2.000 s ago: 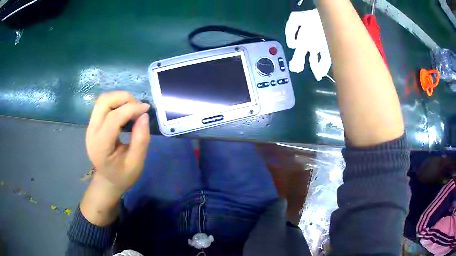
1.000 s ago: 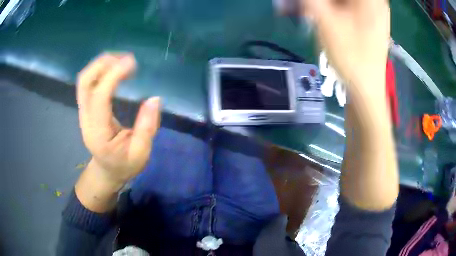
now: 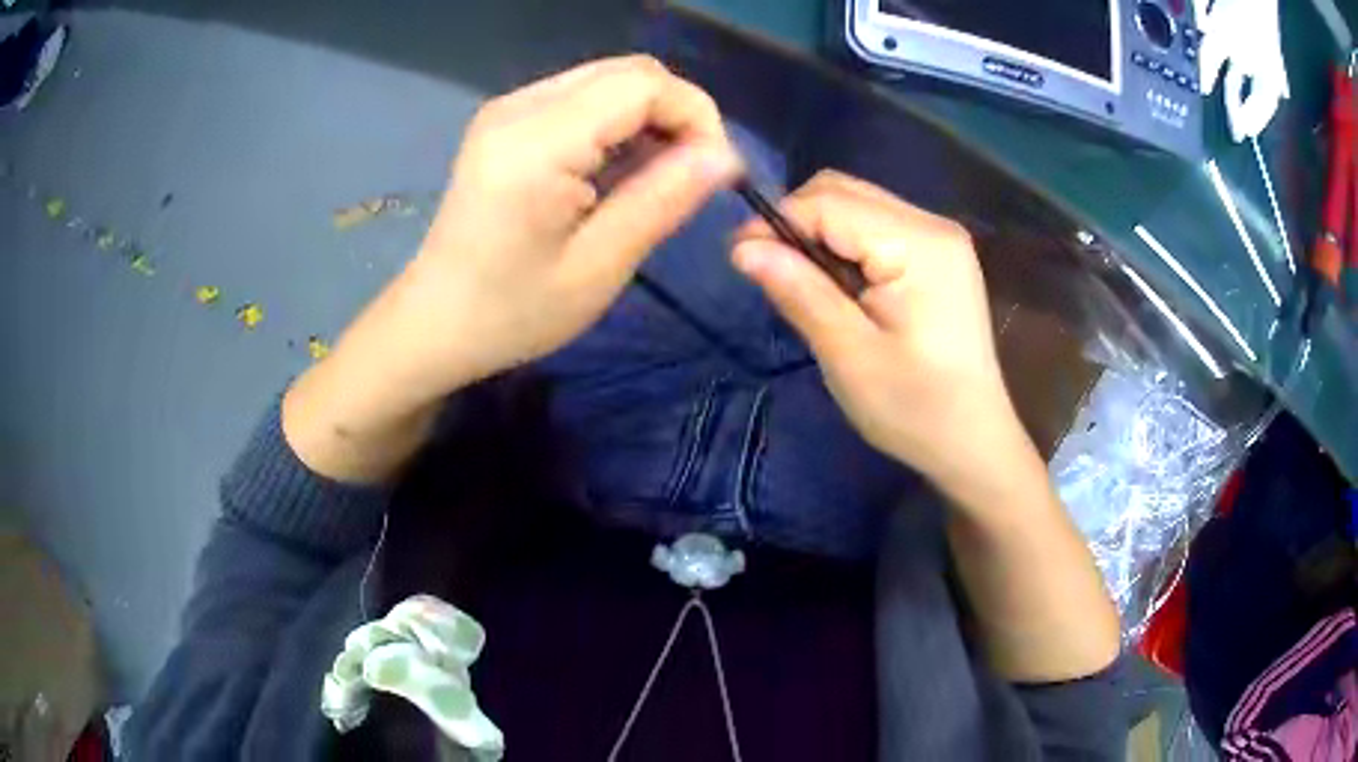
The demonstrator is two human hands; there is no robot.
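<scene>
A thin dark flat piece (image 3: pixel 801 235), seen nearly edge-on, is held above my lap; it may be a screen cover, but its face is hidden. My right hand (image 3: pixel 909 305) grips its right end between thumb and bent fingers. My left hand (image 3: pixel 574 209) has thumb and fingers pinched at its left end; whether film is between the fingertips cannot be seen. The grey-silver video speaker (image 3: pixel 983 67) lies on the green bench at the upper right, cut off by the top edge, with its dark display (image 3: pixel 1028 23) up.
A white glove (image 3: pixel 1244 60) and a red tool (image 3: pixel 1340 179) lie on the bench at right. Crinkled clear film (image 3: pixel 1139 462) is below the bench edge at right. Pink-striped dark cloth (image 3: pixel 1296 685) is at the lower right. A pale fabric bow (image 3: pixel 417 670) is at the lower left.
My view has shifted down and left, so the speaker appears farther up and right. My right hand has come back from the far bench with the dark piece, and my left hand has closed at its end.
</scene>
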